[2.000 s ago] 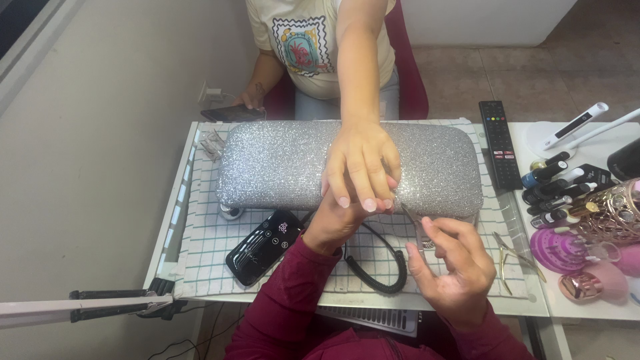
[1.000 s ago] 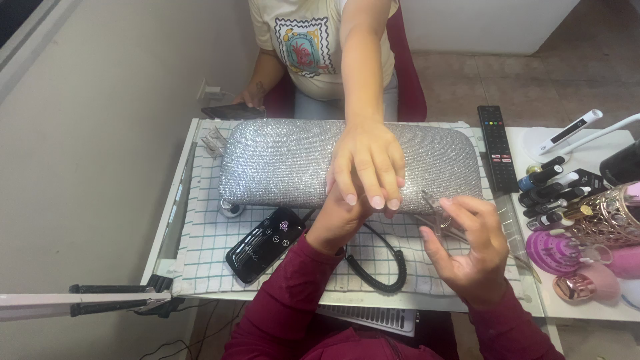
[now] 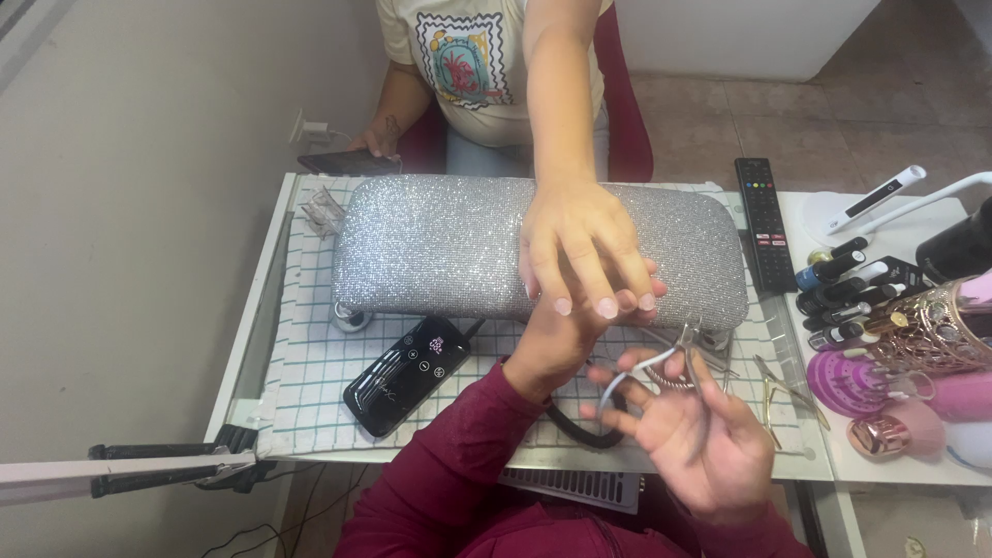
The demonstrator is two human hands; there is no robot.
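Note:
Another person's hand (image 3: 581,232) lies palm down over a silver glittery armrest cushion (image 3: 434,244), fingers pointing toward me. My left hand (image 3: 562,337) is beneath its fingertips and holds them, partly hidden by them. My right hand (image 3: 697,434), palm up with fingers spread, holds metal cuticle nippers (image 3: 682,349) by their splayed handles. Their tips point away from me at the cushion's front edge, right of the held fingers. A second pair of nippers with gold-coloured handles (image 3: 769,403) lies on the checked towel (image 3: 310,403) to the right.
A black nail drill control unit (image 3: 407,376) lies on the towel, its coiled cable (image 3: 585,434) near my hands. A remote control (image 3: 763,225) lies right of the cushion. Nail polish bottles (image 3: 829,267) and a purple bit holder (image 3: 845,384) crowd the right side table. The person holds a phone (image 3: 349,161).
My right hand has turned palm up, and the nippers' handles now show splayed across it. My left hand still holds the other person's fingers.

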